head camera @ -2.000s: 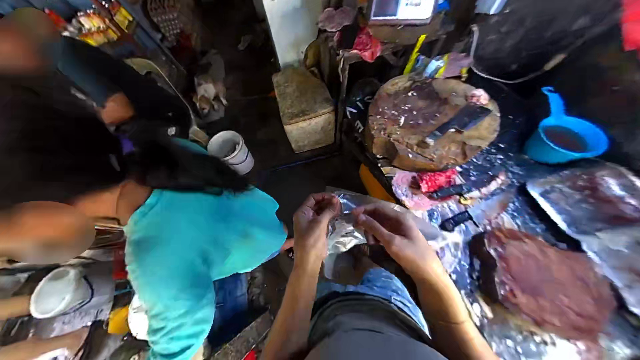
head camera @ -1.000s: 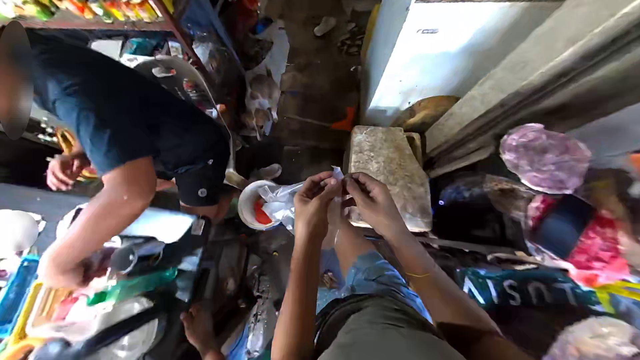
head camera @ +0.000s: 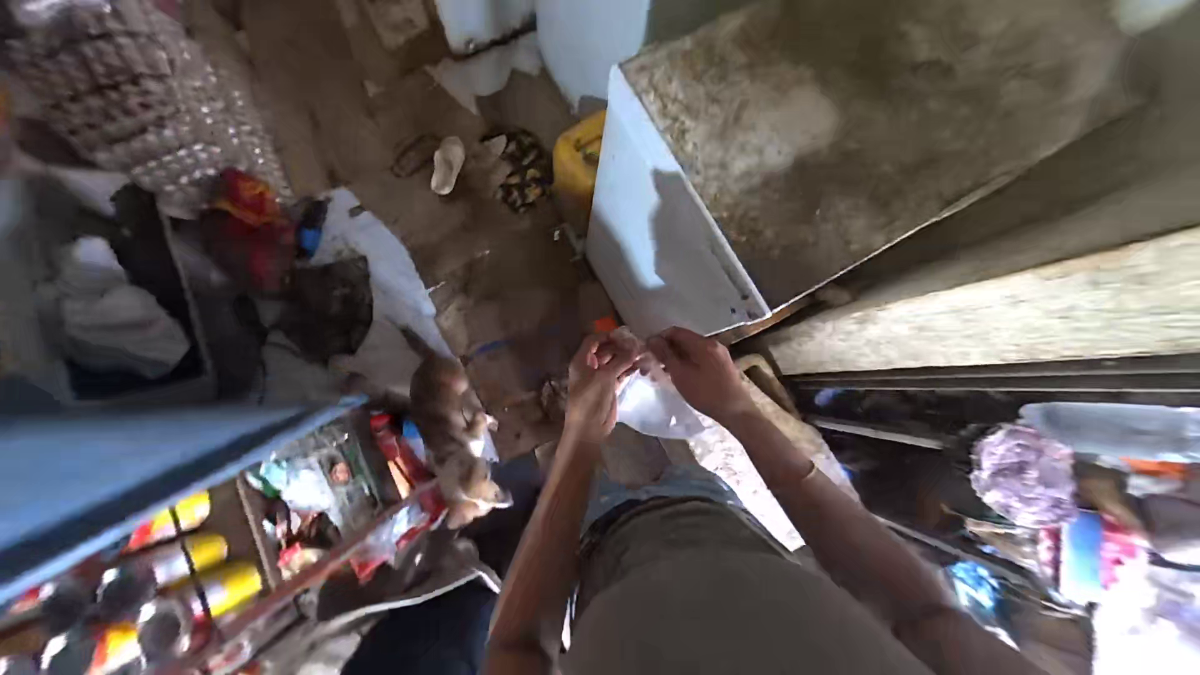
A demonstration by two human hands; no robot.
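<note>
A thin whitish plastic bag (head camera: 659, 405) hangs between my two hands, in front of my body. My left hand (head camera: 600, 375) has its fingers closed on the bag's upper edge. Close beside it, my right hand (head camera: 698, 370) pinches the same edge with thumb and fingers. The fingertips of both hands nearly meet at the top of the bag. What the bag contains, if anything, cannot be told.
Ahead to the right stands a white chest-like box (head camera: 670, 225) with a stained top, beside a yellow jerrycan (head camera: 578, 159). A sandal (head camera: 448, 165) lies on the floor. A cat (head camera: 455, 431) is at left, near a shelf of yellow-labelled bottles (head camera: 220, 586). Wrapped items crowd the right side.
The view has swung far leftward, away from the chopping block and the other people. Both hands stay together on the plastic bag, which hangs more spread below them now.
</note>
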